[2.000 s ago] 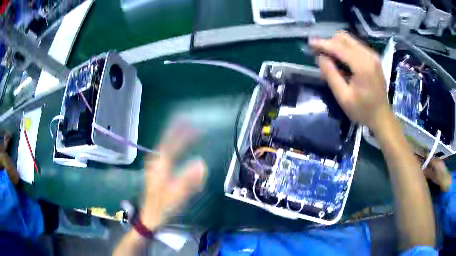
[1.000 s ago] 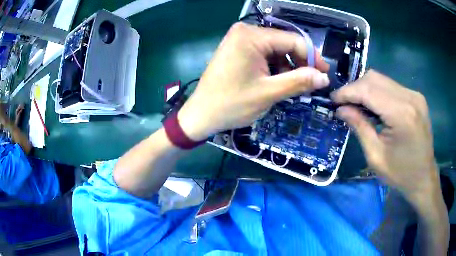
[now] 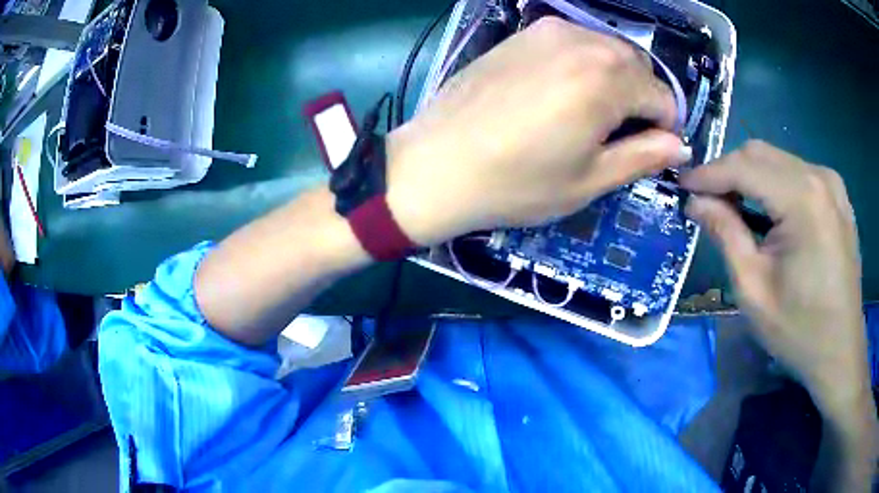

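Note:
The white housing [image 3: 721,58] lies open in front of me, with the blue main board [image 3: 617,236] in its near part. My left hand [image 3: 549,125] reaches across the housing, thumb and fingers pinched at the board's far right edge, where a purple-grey flat ribbon cable [image 3: 665,72] curves down to the fingertips. My right hand [image 3: 781,212] is at the same edge from the right, thumb and forefinger close together near a small connector. The cable's end and what the right fingertips touch are hidden. White wires [image 3: 551,300] loop along the board's near edge.
A second white unit [image 3: 164,87] stands at the left, a ribbon cable [image 3: 183,146] hanging from it. A black cable [image 3: 410,72] loops beside the housing. A wrist strap [image 3: 381,228] is on my left wrist. A badge [image 3: 390,361] hangs on my smock. Another person's blue sleeve [image 3: 29,332] shows far left.
The hands came together over the housing, and the left took hold of the ribbon cable. Since then both have shifted slightly right along the board edge. The view has moved, and the housing appears higher.

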